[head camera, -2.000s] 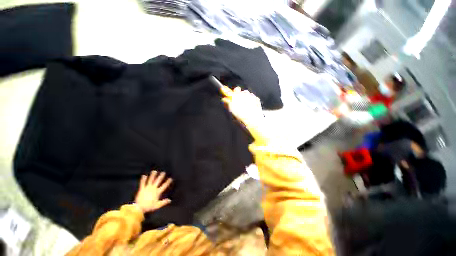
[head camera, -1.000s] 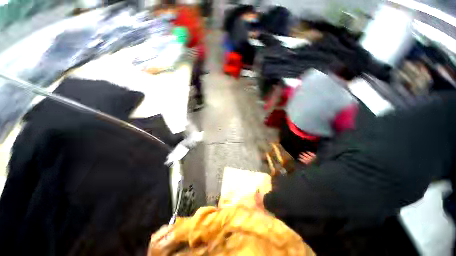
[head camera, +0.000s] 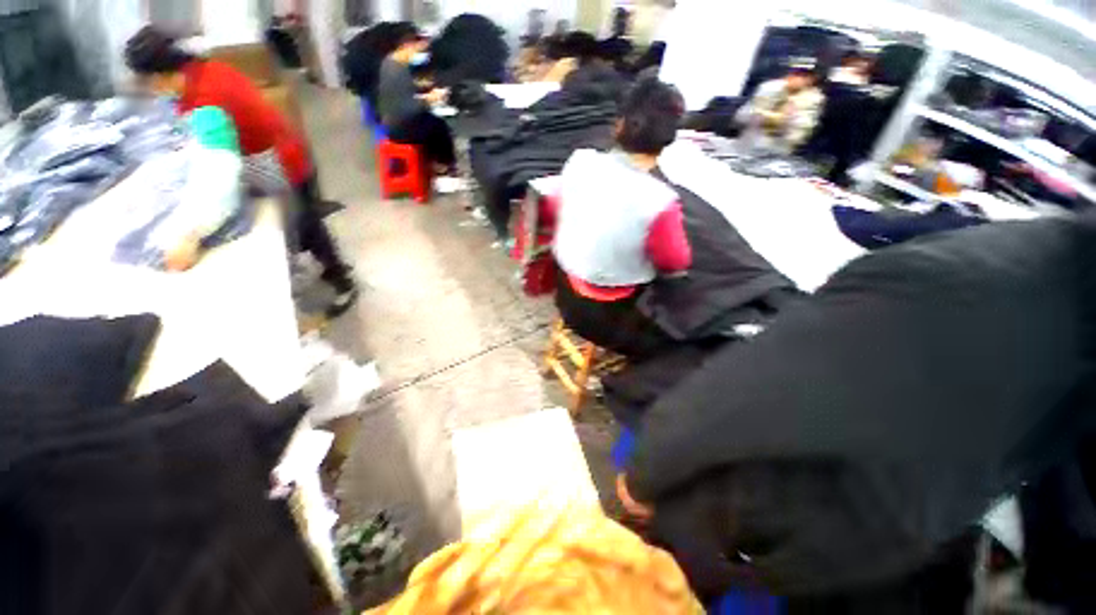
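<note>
A black coat (head camera: 144, 493) lies at the left on the cream-white table, cut off by the frame's edge. A large mass of black garments (head camera: 865, 396) fills the right side close to me. My mustard sleeve is at the bottom centre. A small part of my right hand (head camera: 632, 496) shows at the left edge of the black mass; its fingers are mostly hidden, so its grip cannot be told. My left hand is not in view.
A pale flat-topped piece (head camera: 523, 463) stands in front of me. A seated person (head camera: 607, 228) works at a table ahead. A person in red (head camera: 246, 114) bends over bagged garments (head camera: 72, 156). A red stool (head camera: 403, 171) stands farther back.
The view has swung right, away from the coat on the table towards the aisle and black mass. My left hand, earlier flat on the coat, has left the picture.
</note>
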